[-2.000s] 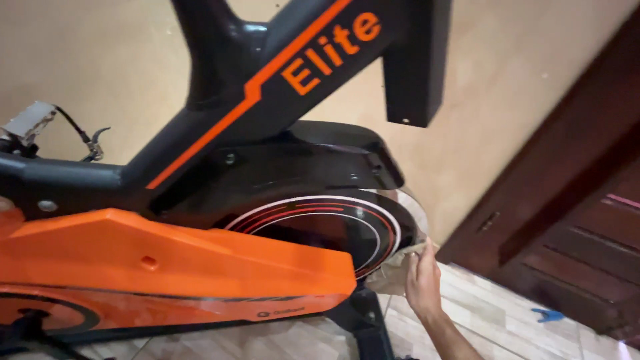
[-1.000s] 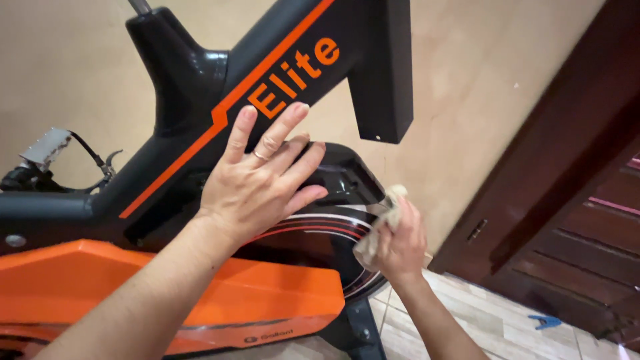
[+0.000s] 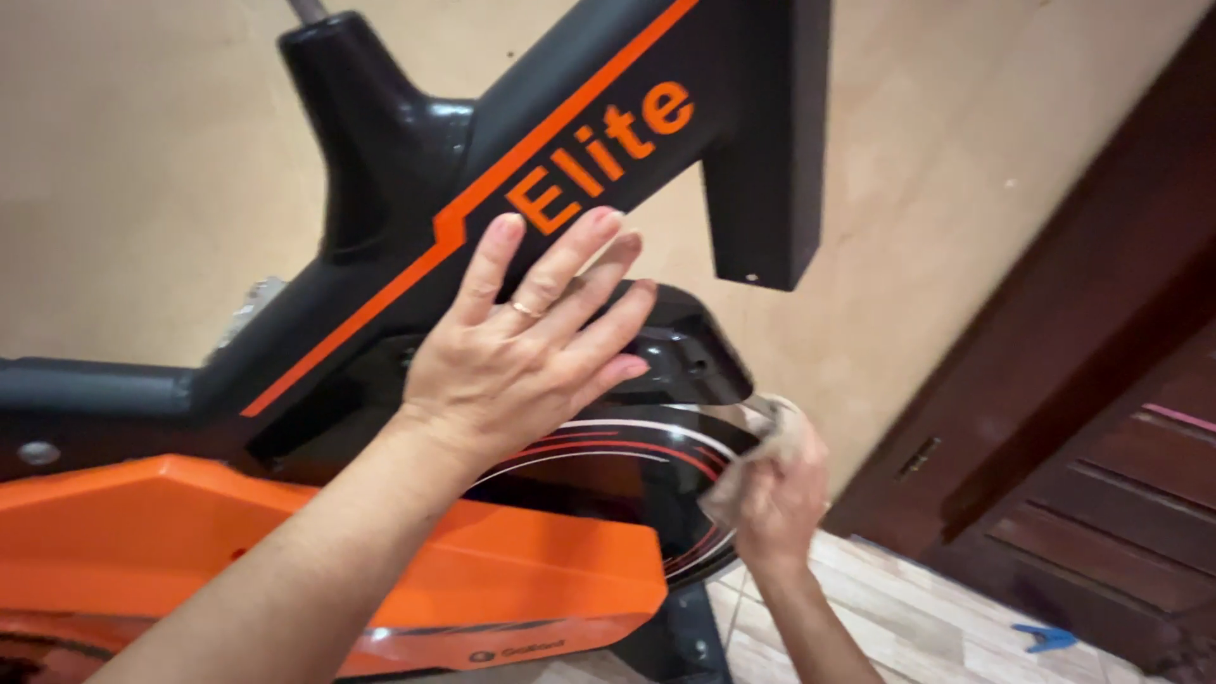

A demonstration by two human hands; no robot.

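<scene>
An exercise bike's black frame with orange lettering fills much of the view. My left hand, a ring on one finger, lies with spread fingers against the frame and the black flywheel cover, holding nothing. At the flywheel's right edge, my right hand grips a light cloth against the rim, just below the end of the cover. The flywheel is black with white and red rings. In front of its lower part is the orange side guard, partly behind my left forearm.
Behind the bike stands a beige wall. A dark wooden door is at the right. On the tiled floor lies a blue clothespin. The bike's black foot reaches the floor below the flywheel.
My left hand, out of view two seconds ago, came onto the frame by one second ago and remains there. My right hand with the cloth has moved up along the flywheel rim since the first frame.
</scene>
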